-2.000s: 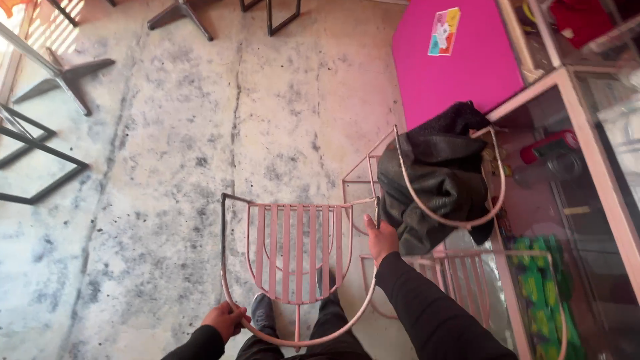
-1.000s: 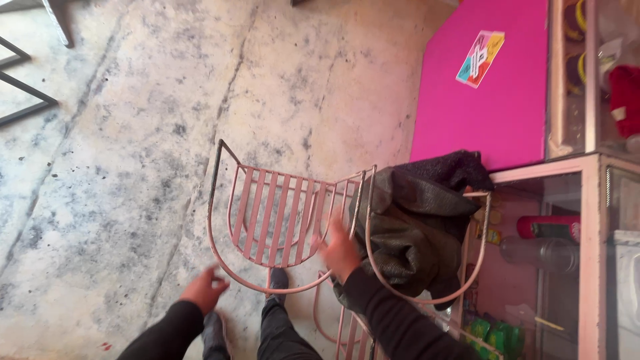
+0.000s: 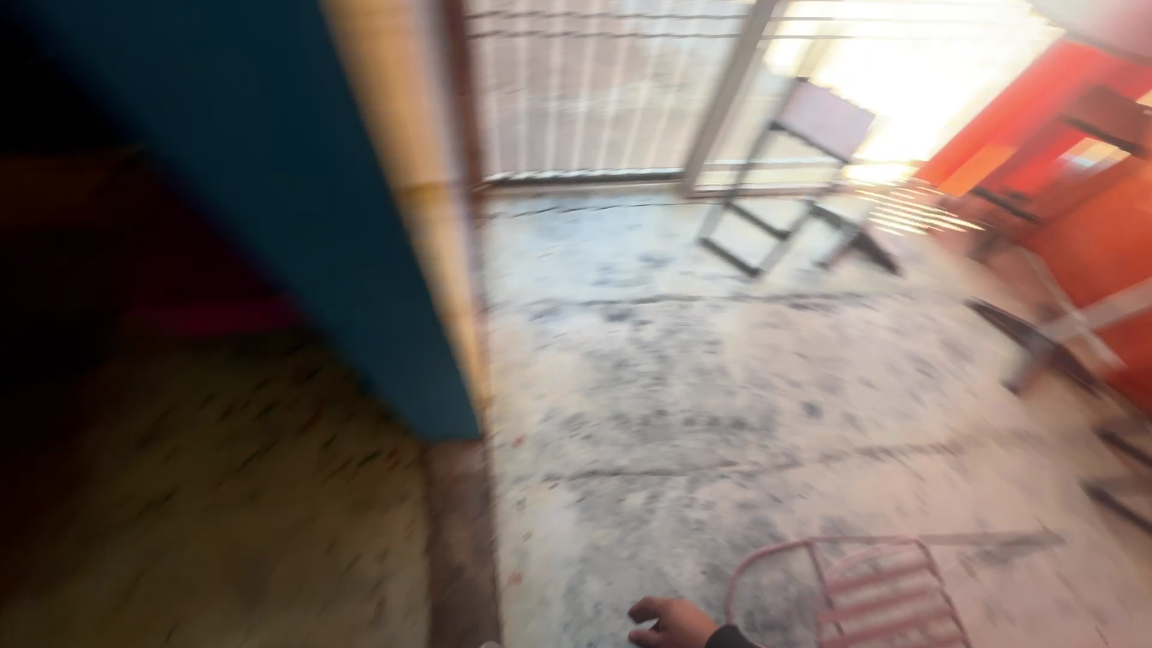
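My left or right hand cannot be told apart with certainty by shape alone, but one hand with a dark sleeve, most likely my right hand [image 3: 675,623], shows at the bottom edge, fingers apart and holding nothing. Just right of it stands the pink metal slatted chair [image 3: 886,594], partly cut off by the lower edge of the view. No gap or contact between the sleeve and the chair frame can be made out through the blur. The other hand is out of view.
A blue wall edge [image 3: 360,270] and a doorway to a darker room lie at the left. At the back stands a barred gate [image 3: 594,99]. A dark-framed chair [image 3: 774,189] is near it. Orange furniture [image 3: 1102,270] and dark table feet [image 3: 1035,346] are at the right.
Both hands were at the pink chair two seconds ago and came off it a second later. The view has swung far round, and the jacket and pink counter are out of it.
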